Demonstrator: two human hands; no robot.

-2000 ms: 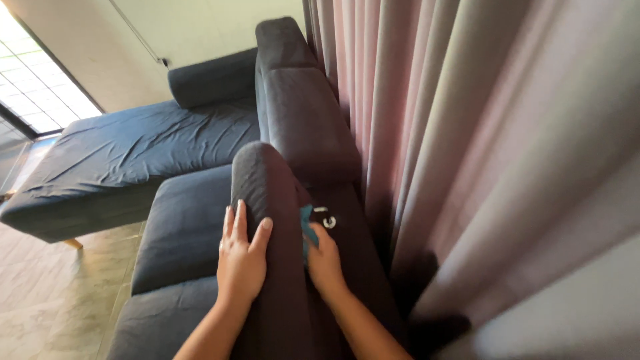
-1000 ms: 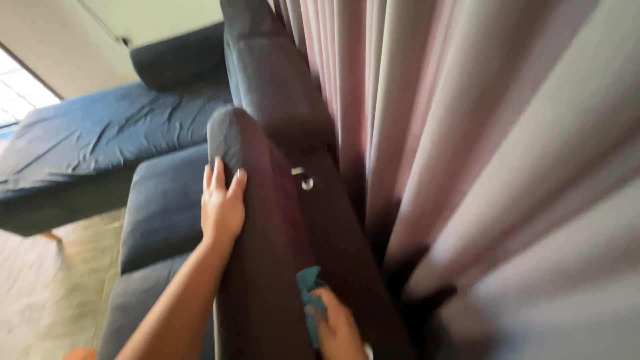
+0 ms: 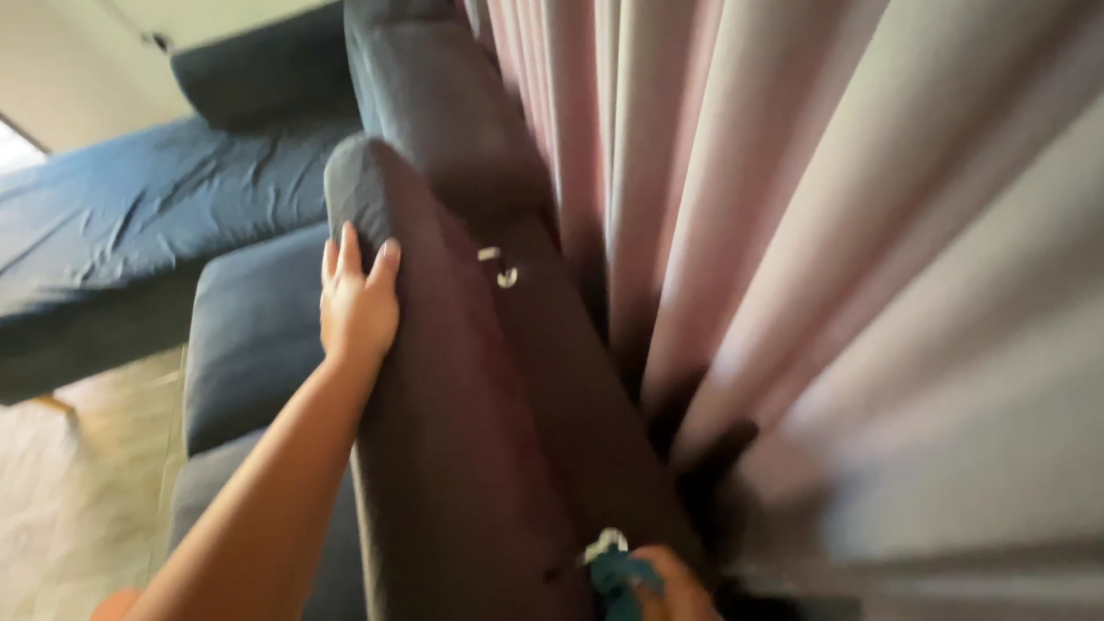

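My left hand (image 3: 355, 302) rests on the front upper side of a dark sofa back cushion (image 3: 448, 414), fingers apart and holding nothing. The cushion leans forward, which bares the strip of sofa frame behind it. My right hand (image 3: 677, 586), low in the view and partly cut off, grips a teal cloth (image 3: 623, 582) against that strip. A blurred metal fitting (image 3: 608, 543) shows just above the cloth. Farther along the strip sits another shiny metal fitting (image 3: 505, 274).
Long pinkish-grey curtains (image 3: 759, 224) hang close along the sofa's right side. At the left are blue-grey seat cushions (image 3: 250, 319) and a chaise section (image 3: 129, 216) with a wrinkled cover. Another back cushion (image 3: 448, 112) stands upright farther off. Tiled floor (image 3: 95, 483) shows below left.
My right hand has moved with the teal cloth toward the near end of the strip, away from the far metal fitting. My left hand stays on the cushion.
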